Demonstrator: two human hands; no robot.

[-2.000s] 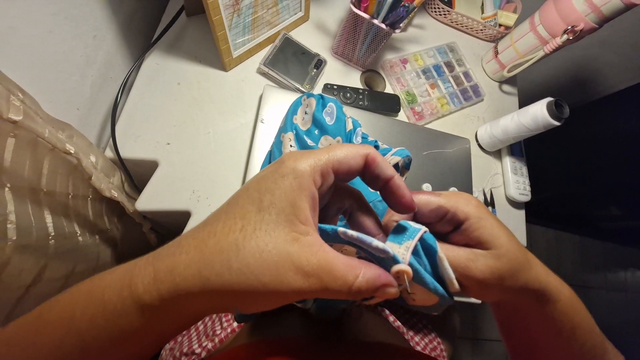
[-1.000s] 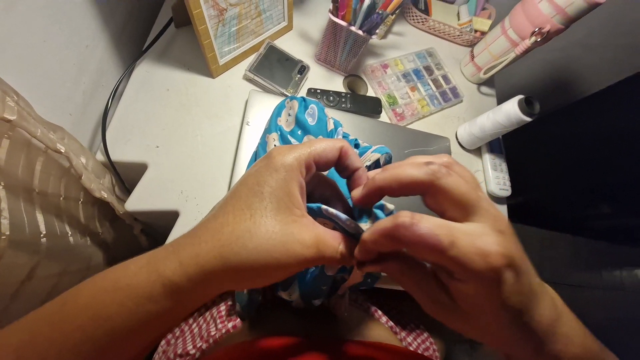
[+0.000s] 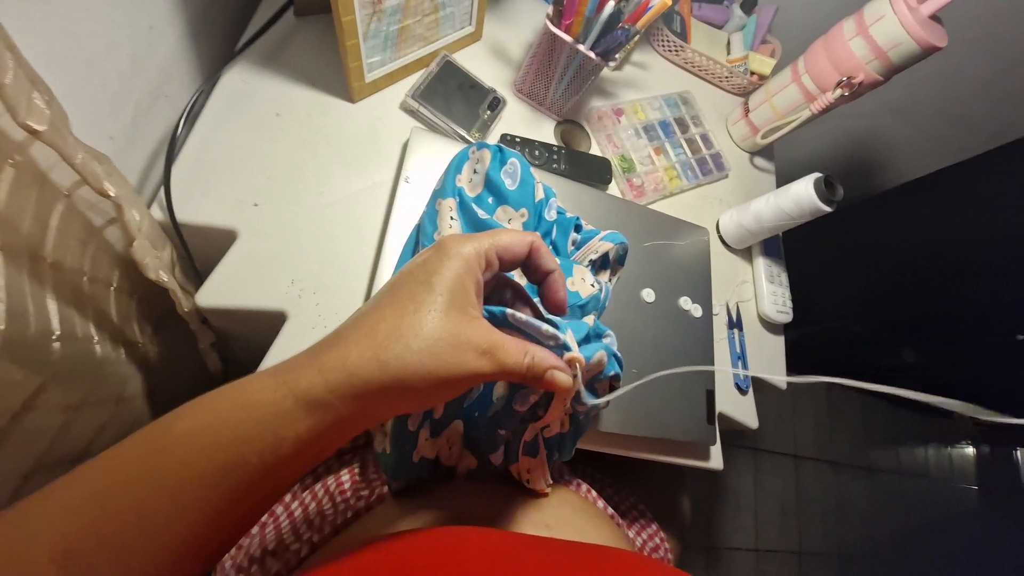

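Note:
My left hand [image 3: 448,320] pinches the edge of a blue bear-print cloth garment [image 3: 448,436], its thumb beside a small pale button [image 3: 574,360]. White thread [image 3: 688,370] runs from the button across to the right edge of the view. My right hand is out of view. The garment lies over a closed grey laptop [image 3: 664,384] and hangs toward my lap. Several loose white buttons [image 3: 648,295] rest on the laptop lid. Blue thread snips [image 3: 738,352] lie to its right, and a spool of white thread [image 3: 776,212] lies behind them.
Behind the laptop are a black remote control [image 3: 560,160], a compartment box of beads [image 3: 660,148], a clear-cased phone [image 3: 456,96], a pink mesh pen holder [image 3: 556,76] and a picture frame [image 3: 348,56]. A pink tumbler [image 3: 832,72] and a white remote [image 3: 772,280] are at the right.
My right hand has left the garment and gone out of view. The white thread now stretches to the right from the button. My left hand still holds the cloth.

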